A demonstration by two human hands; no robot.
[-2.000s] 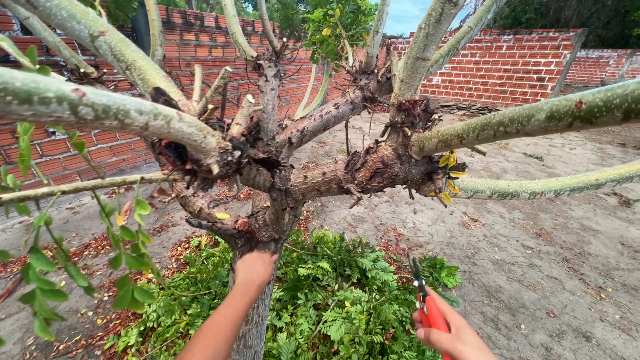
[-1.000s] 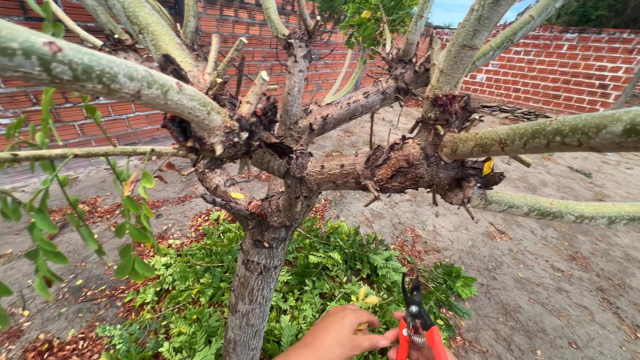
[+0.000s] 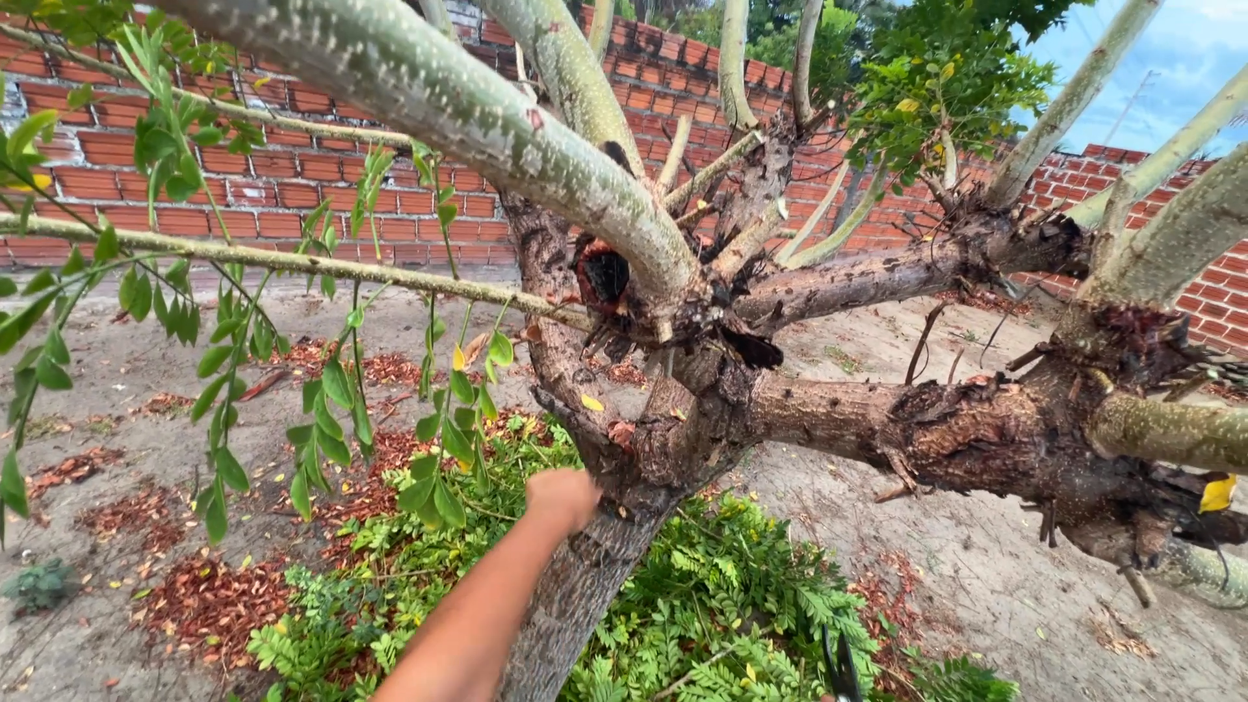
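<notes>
My left hand is against the left side of the tree trunk, just below the fork; its fingers are curled and partly hidden, so I cannot tell whether it grips anything. The dark blades of the pruning shears stick up at the bottom edge, right of the trunk. Only a sliver of my right hand shows at their base, and the handles are out of frame. Above my left hand, a thin leafy branch runs left from the knotty fork, with green leaflets hanging from it.
Thick pale limbs cross overhead, and a rough brown limb reaches right with short stubs. Cut green foliage lies around the trunk's foot on sandy ground with dry leaves. A brick wall stands behind.
My left hand has left its place beside the shears and is at the trunk again. The shears have dropped to the bottom edge. The view has swung left and closer to the fork.
</notes>
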